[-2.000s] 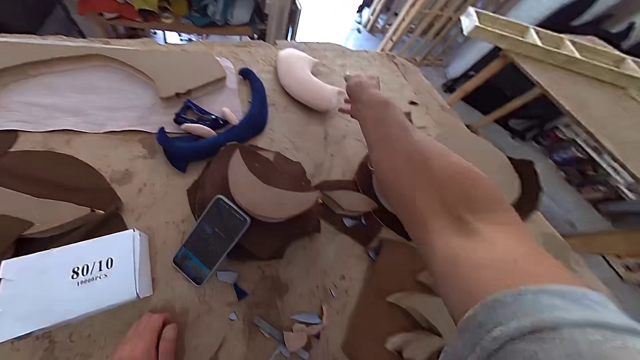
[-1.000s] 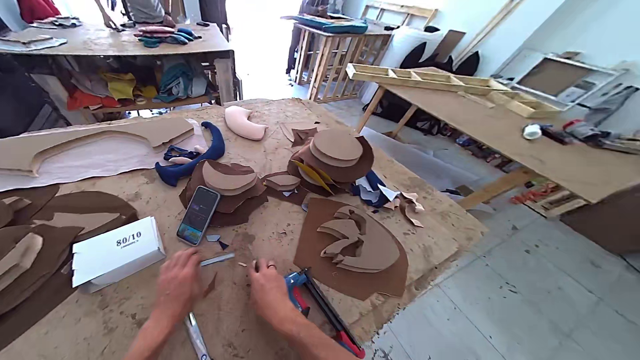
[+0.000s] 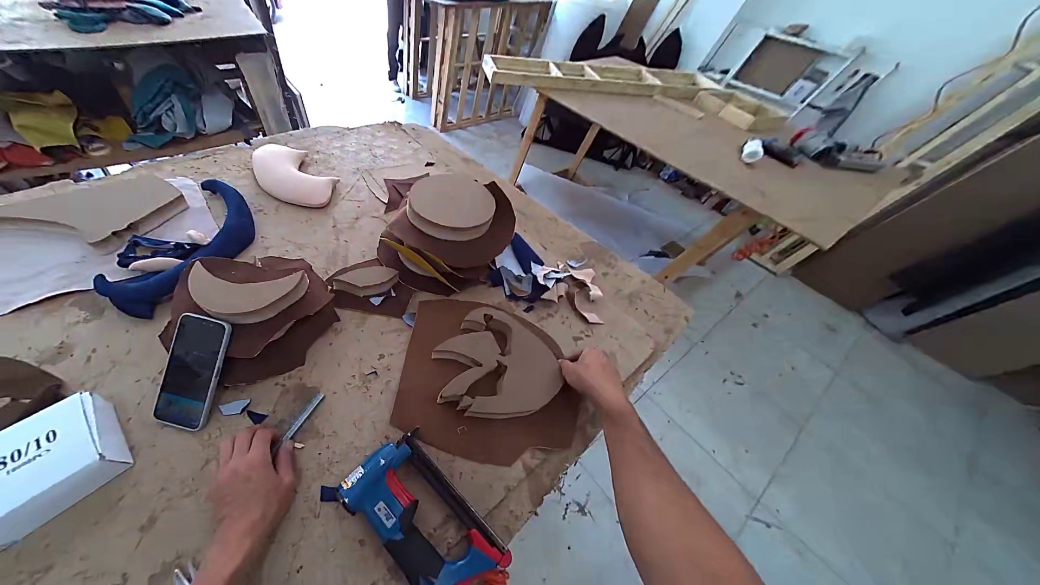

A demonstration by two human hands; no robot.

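Note:
My right hand (image 3: 595, 375) grips the right edge of a curved, cut-out board piece (image 3: 532, 366) lying on brown fabric (image 3: 431, 422). My left hand (image 3: 253, 475) rests on the tabletop; its fingertips are at a strip of staples (image 3: 301, 418), and whether they grip it is unclear. A blue and black pneumatic stapler (image 3: 398, 504) lies between my hands. A phone (image 3: 192, 371) leans on a stack of brown fabric with a crescent board piece (image 3: 244, 292). Behind the cut-out piece stands a stack of fabric with round board pieces (image 3: 449, 203).
A white box (image 3: 61, 467) bearing writing sits at the left. Farther back lie a blue padded crescent (image 3: 231, 231) and a pale pink one (image 3: 288, 175). Fabric scraps (image 3: 569, 284) lie near the right table edge. Another table (image 3: 715, 154) holds a wooden divided frame (image 3: 609, 77).
My right hand has moved from beside the stapler to the cut-out board piece. Two seconds ago it reached to the pink crescent. The view has shifted.

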